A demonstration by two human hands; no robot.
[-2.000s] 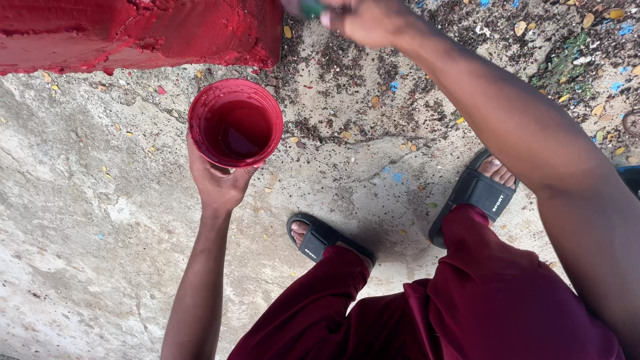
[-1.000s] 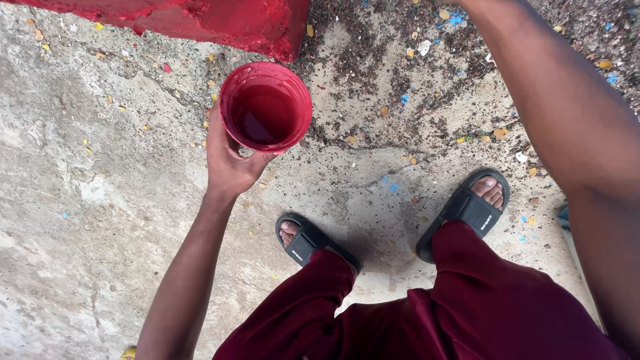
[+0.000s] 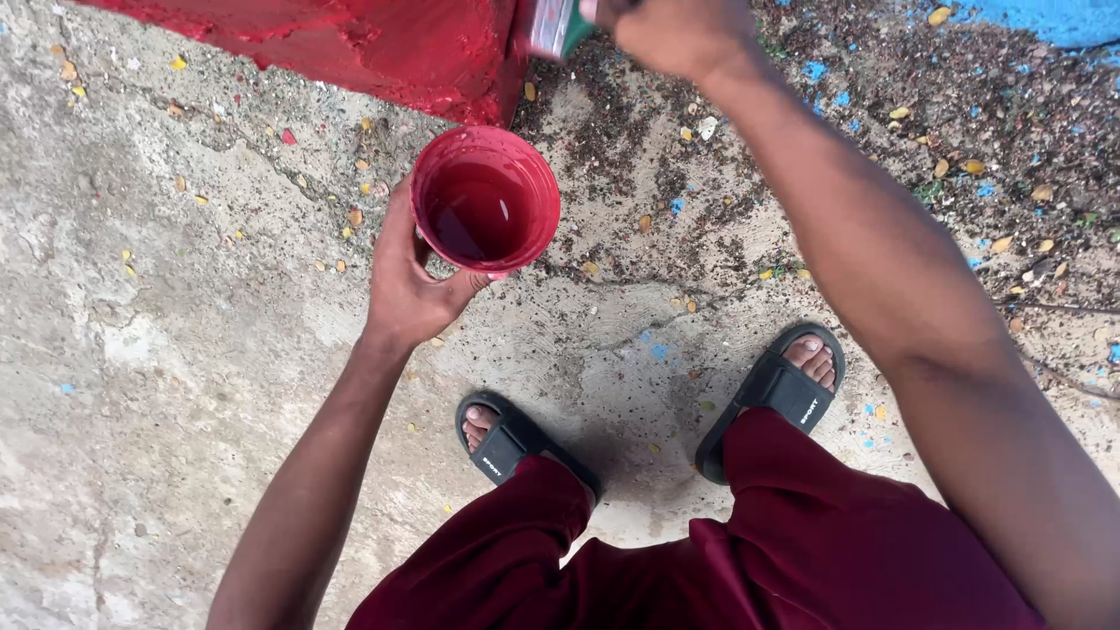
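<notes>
My left hand (image 3: 416, 284) grips a red plastic cup (image 3: 544, 188) around its side, and red liquid paint (image 3: 481, 214) lies inside it. At the top edge my right hand (image 3: 678, 35) is closed on a paintbrush (image 3: 553, 26) with a green handle and a metal ferrule. The brush is blurred and partly cut off by the frame. Its bristle end is beside the right edge of a red-painted block or wall (image 3: 376, 52), whose surface looks wet and rough. Whether the bristles touch it, I cannot tell. The cup is just below the block's lower corner.
Cracked concrete ground (image 3: 210, 394) bears fallen leaves, dark debris and blue paint flecks. A blue-painted surface (image 3: 1050, 17) shows at the top right. A thin wire or cord (image 3: 1063, 376) lies at the right. My feet in black slide sandals (image 3: 792, 389) stand below the cup.
My right hand, outside the frame one second ago, is in view again at the top with the brush. The cup has stayed in my left hand.
</notes>
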